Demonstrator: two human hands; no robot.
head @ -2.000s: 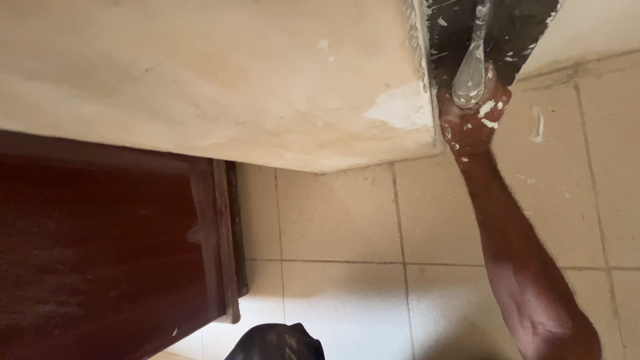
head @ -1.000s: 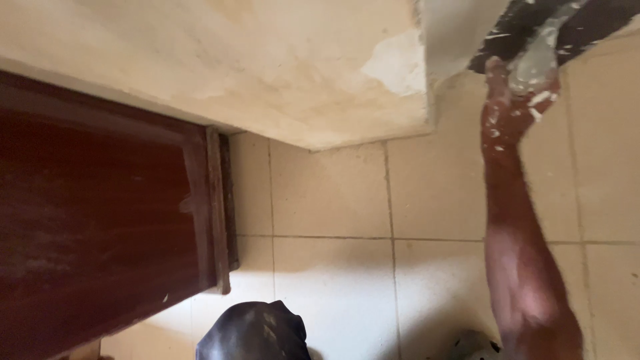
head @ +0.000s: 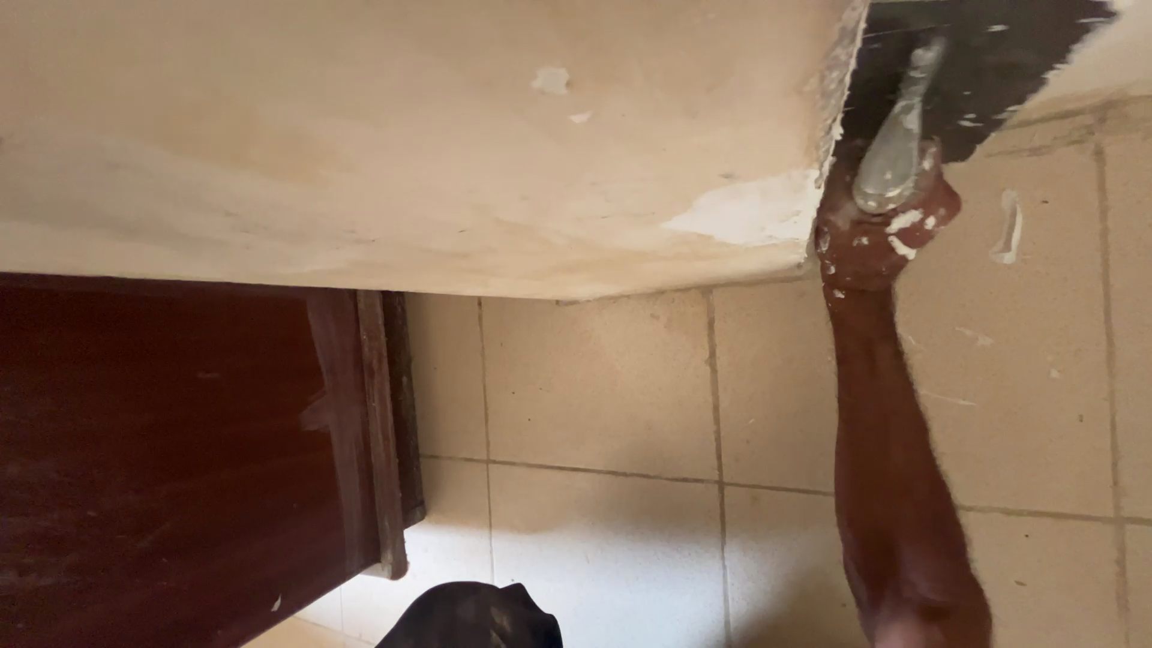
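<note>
My right hand, spotted with white filler, grips the pale handle of a plastering trowel with a broad dark blade. The trowel lies by the corner edge of the cream plastered wall, at the upper right. Wet-looking filler lines that edge. A whiter patch marks the wall low down, left of my hand. Whether the blade touches the wall face beyond the corner cannot be told. My left hand is out of view.
A dark red-brown wooden panel with a trim strip stands at the left against the wall. Beige floor tiles run below the wall, with a white smear at the right. A dark rounded thing shows at the bottom edge.
My right hand and the trowel have come back left to the wall's corner, from farther right a second ago. The grip on the handle persists.
</note>
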